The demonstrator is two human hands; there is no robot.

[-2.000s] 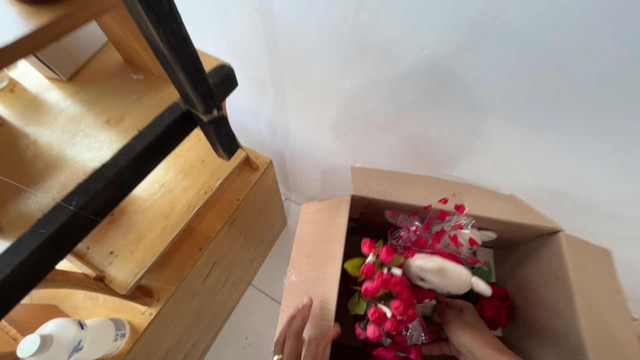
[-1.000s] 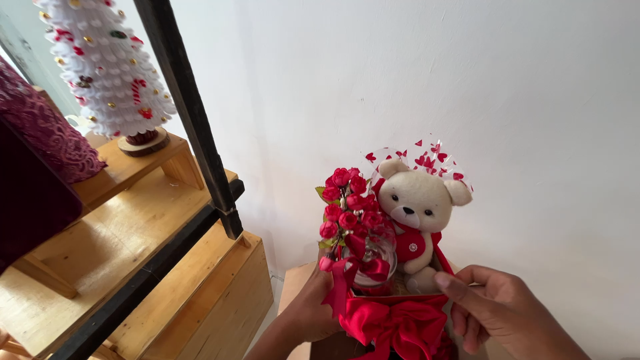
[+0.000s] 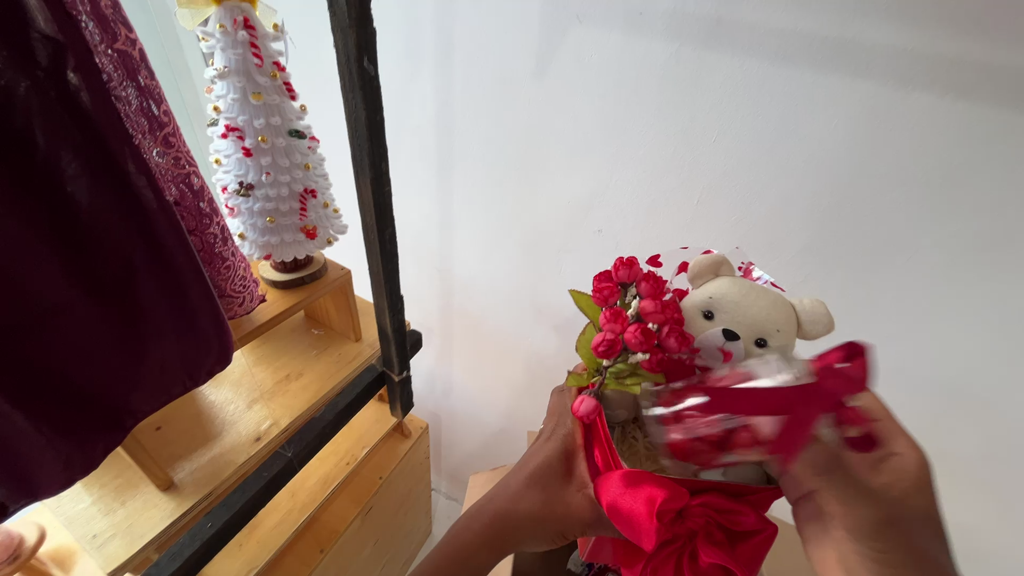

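A red gift box (image 3: 596,550) with a large red fabric bow (image 3: 688,520) is held up by my left hand (image 3: 560,472), which grips its left side. Inside it sit a cream teddy bear (image 3: 748,308), straw-like filler (image 3: 632,444) and a spray of red artificial flowers (image 3: 640,320) with green leaves. My right hand (image 3: 864,472) holds a clear package of red items (image 3: 712,424), tied with a dark red ribbon, over the box's opening in front of the bear. The package is blurred, and its contents cannot be told exactly.
Beneath the gift box, a cardboard box (image 3: 484,484) shows in part. At left stand wooden stepped shelves (image 3: 264,376) with a white decorated Christmas tree (image 3: 268,160), a black wooden frame (image 3: 372,200) and hanging maroon fabric (image 3: 104,264). A white wall (image 3: 640,144) rises behind.
The gift box and bear, inside the cardboard box two seconds ago, are now held above it. My right hand has taken hold of the ribboned package. The view has tilted up.
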